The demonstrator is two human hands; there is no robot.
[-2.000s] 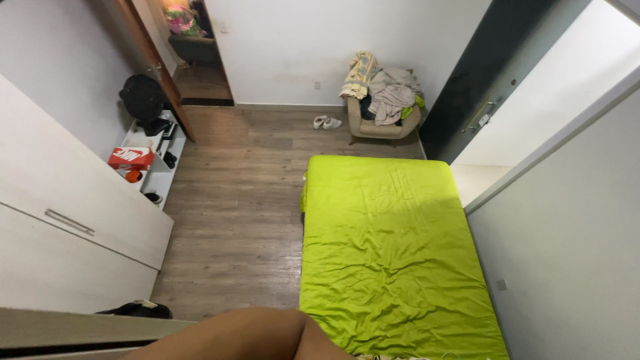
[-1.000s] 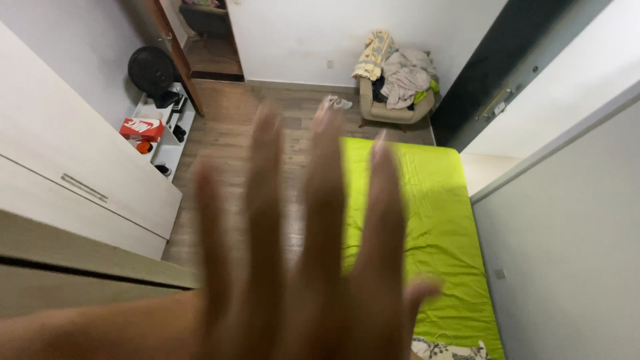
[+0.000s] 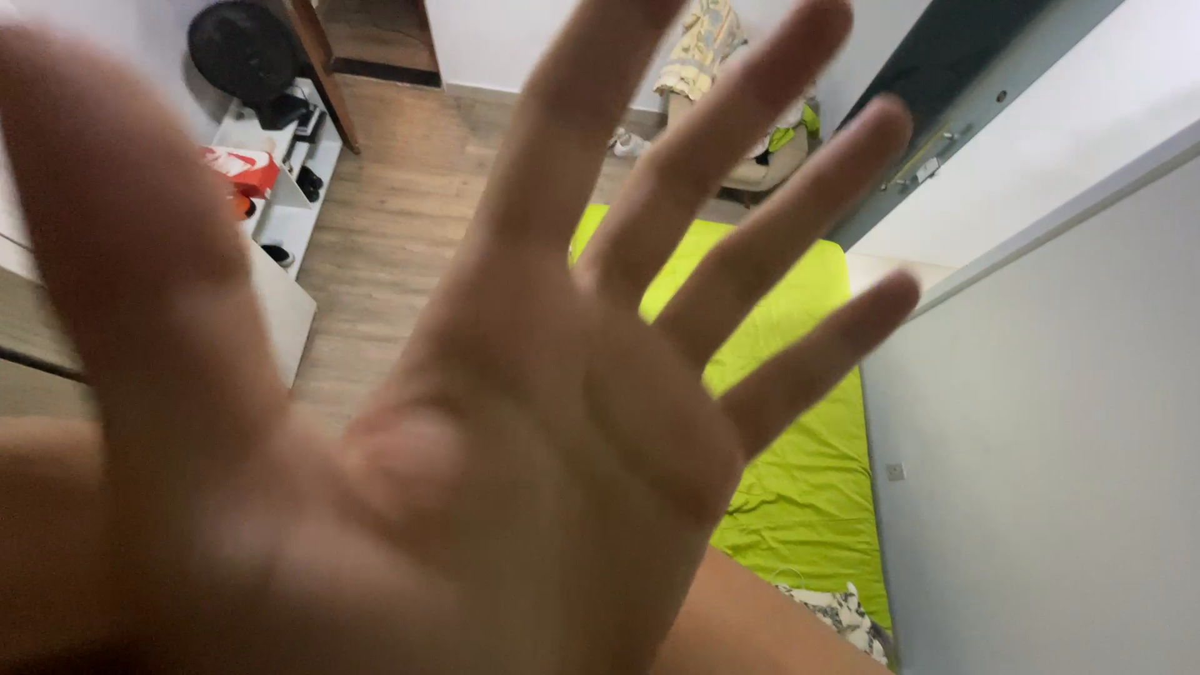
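My left hand (image 3: 562, 422) is raised close to the camera, its palm facing me and its fingers spread, with nothing held. The large blurred thumb reaches up at the left, while the four fingers point up and right. The hand covers much of the bright green-sheeted bed (image 3: 797, 469) and part of the wood-look floor (image 3: 412, 178) behind it. My right hand is not in view. Bare skin also shows behind the hand at the lower left and lower right; which body parts these are, I cannot tell.
A low white shelf (image 3: 286, 225) at the left bears a red shoebox (image 3: 246, 171) and a round black object (image 3: 242, 49). An armchair (image 3: 773, 169) with cloths stands beyond the bed, near white shoes (image 3: 628, 143). A patterned cloth (image 3: 834, 609) lies at the bed's near end.
My left hand came into view after the oldest frame. One second ago its back and nails faced the camera; now its palm does, with the thumb at the left.
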